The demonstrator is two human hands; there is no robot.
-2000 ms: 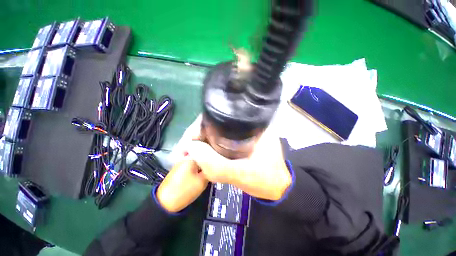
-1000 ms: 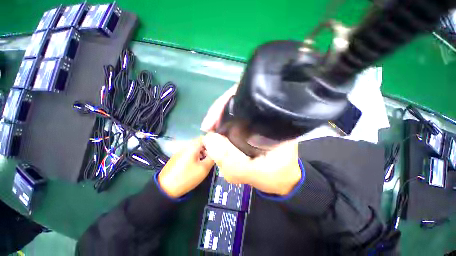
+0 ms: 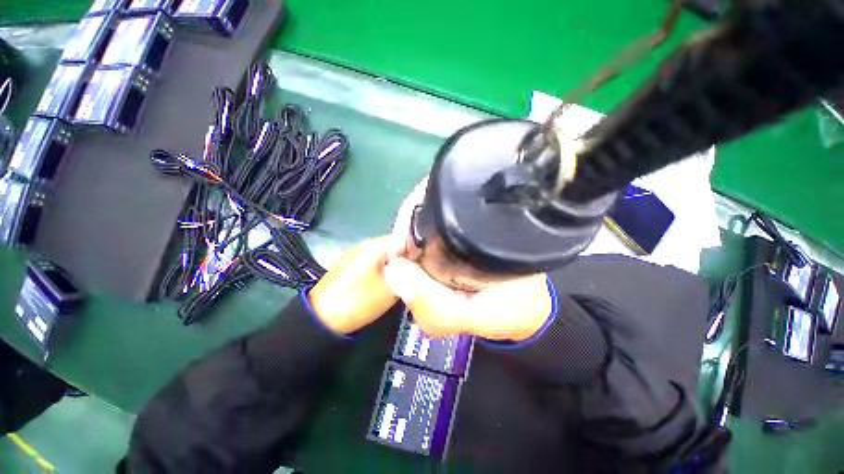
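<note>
The black electric screwdriver [image 3: 504,199] hangs by its ribbed cord and hides much of both hands. My right hand [image 3: 481,310] is wrapped around it. My left hand [image 3: 356,282] meets my right hand at the fingertips, left of the screwdriver; what its fingers hold, if anything, is hidden. Below my hands a column of controller modules [image 3: 415,407] with white-and-purple labels lies on the dark foam mat [image 3: 509,407]. The screwdriver tip and the work point are hidden.
Black cables [image 3: 254,185] with coloured wire ends lie heaped at left. Beyond them a foam tray mat [image 3: 139,194] carries rows of modules; one module [image 3: 44,301] stands below it. A phone [image 3: 643,220] lies on whitish wrap. More modules [image 3: 799,331] lie at far right.
The screwdriver has swung right, then partly back left, and its cord now slants to the upper right. The modules and cables at left appear higher and further right. My hands remain together.
</note>
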